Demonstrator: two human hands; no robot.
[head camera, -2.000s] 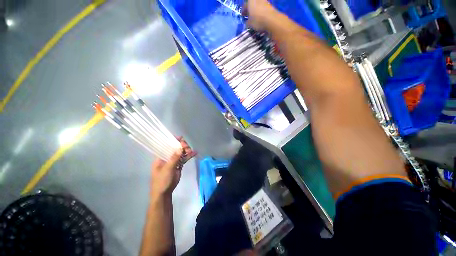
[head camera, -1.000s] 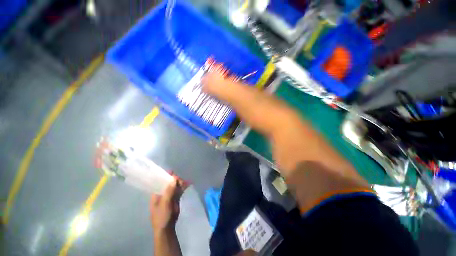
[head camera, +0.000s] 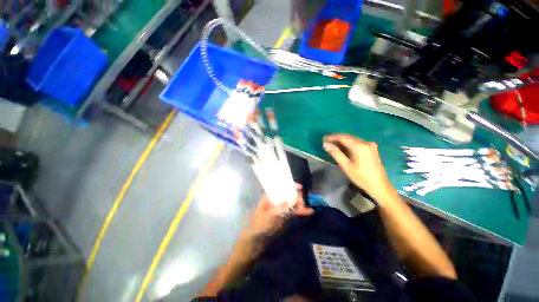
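My left hand (head camera: 276, 211) is closed around a fanned bundle of white wire leads (head camera: 273, 171), held over the lap with orange and dark tips pointing up and away. My right hand (head camera: 359, 162) is over the bench's front edge, fingers apart and slightly curled, holding nothing. More white leads with orange tips (head camera: 239, 106) lie in the large blue bin (head camera: 195, 82) at the bench's left end. A pile of white leads (head camera: 452, 168) with orange tips lies on the green bench at the right. The image is somewhat blurred.
The crimping machine's cream base (head camera: 408, 115) stands at the back right. A small blue bin (head camera: 331, 44) with orange parts is beside it. A silvery terminal strip (head camera: 207, 50) loops over the large bin. Dark-handled pliers (head camera: 517, 197) lie far right. Another blue bin (head camera: 66, 68) is at upper left.
The view has swung right, showing the machine and right pile. My right hand has left the large bin and is now at the bench edge. My left hand has brought its bundle in nearer the body.
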